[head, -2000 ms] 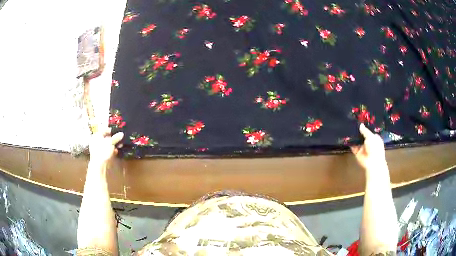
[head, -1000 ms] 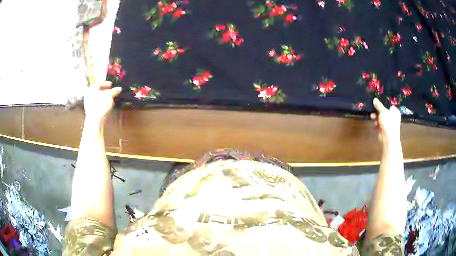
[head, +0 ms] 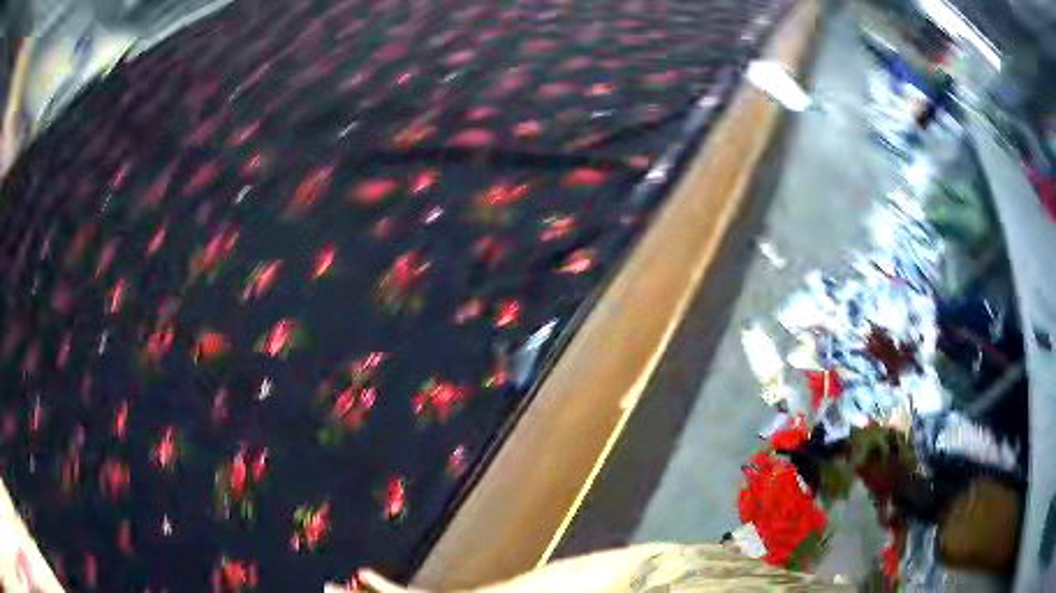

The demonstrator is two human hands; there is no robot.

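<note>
Black fabric with small red flowers (head: 313, 405) covers the table and is blurred by motion. Its dark edge (head: 498, 434) runs diagonally along the brown table border. My right hand (head: 373, 580) shows only as a small, blurred bit of fingers at the bottom edge, by the near fabric; its grip cannot be made out. A pale blurred strip at the lower left corner may be my left arm; the left hand itself is not seen.
A small whitish-blue piece (head: 535, 348) lies near the fabric edge. The brown wooden table border (head: 602, 359) runs to the upper right. White-blue scraps (head: 863, 336) and red scraps (head: 778, 510) lie on the grey floor at right. A white piece (head: 779, 86) is at the far border.
The view has swung right, along the table edge. Both hands, earlier at the near fabric edge, have largely left the picture. The white surface at left is gone; floor scraps now fill the right.
</note>
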